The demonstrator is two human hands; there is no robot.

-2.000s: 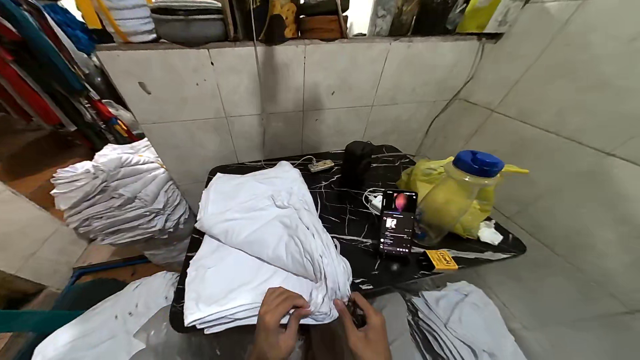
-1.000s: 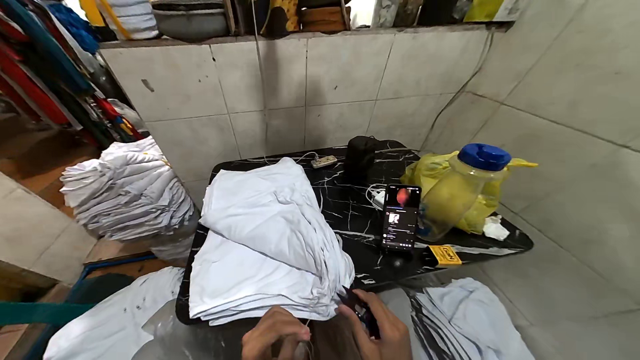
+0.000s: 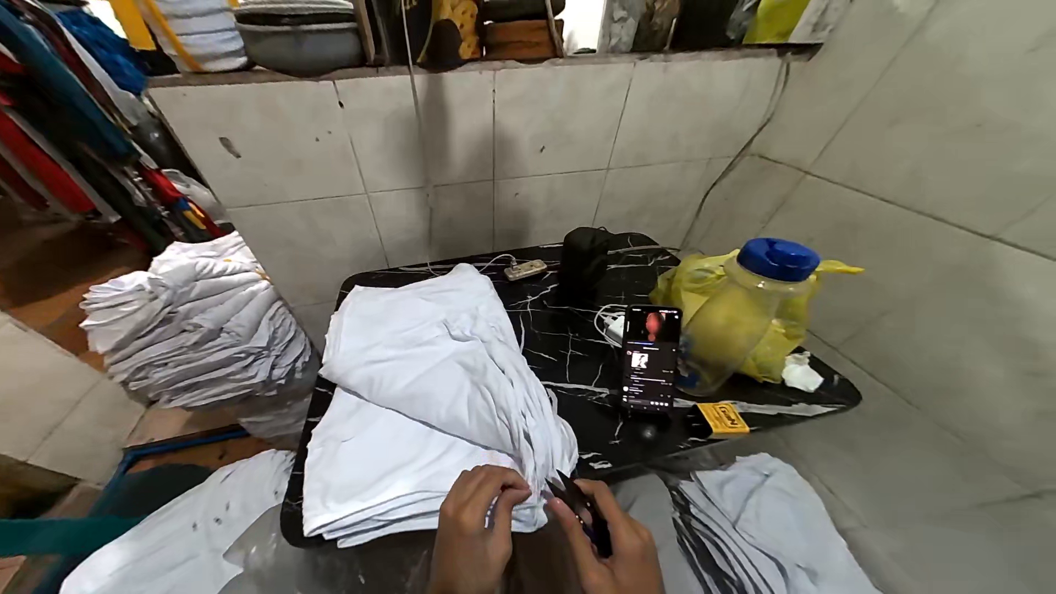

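Note:
A stack of folded white cloth pieces (image 3: 429, 396) lies on a black marble-patterned tabletop (image 3: 569, 330). At its near right corner my left hand (image 3: 478, 520) has thumb and fingertips pinched together by the cloth edge; whether a thread or a bit of fabric is between them is too small to tell. My right hand (image 3: 606, 536) holds small dark thread snips (image 3: 582, 511), their pointed blades aimed up and left at the cloth edge. A lit smartphone (image 3: 652, 359) stands on the table beyond my right hand.
Right of the phone are a clear plastic jar with a blue lid (image 3: 778, 260), a yellow plastic bag (image 3: 775, 330) and a small yellow box (image 3: 723, 418). A black cylindrical object (image 3: 584, 264) stands behind. More white cloth is piled at left (image 3: 198, 330) and lower right (image 3: 767, 520).
The snips' blades now show pointing at the cloth edge, with my right hand tilted up. My left hand has moved up against the corner of the stack.

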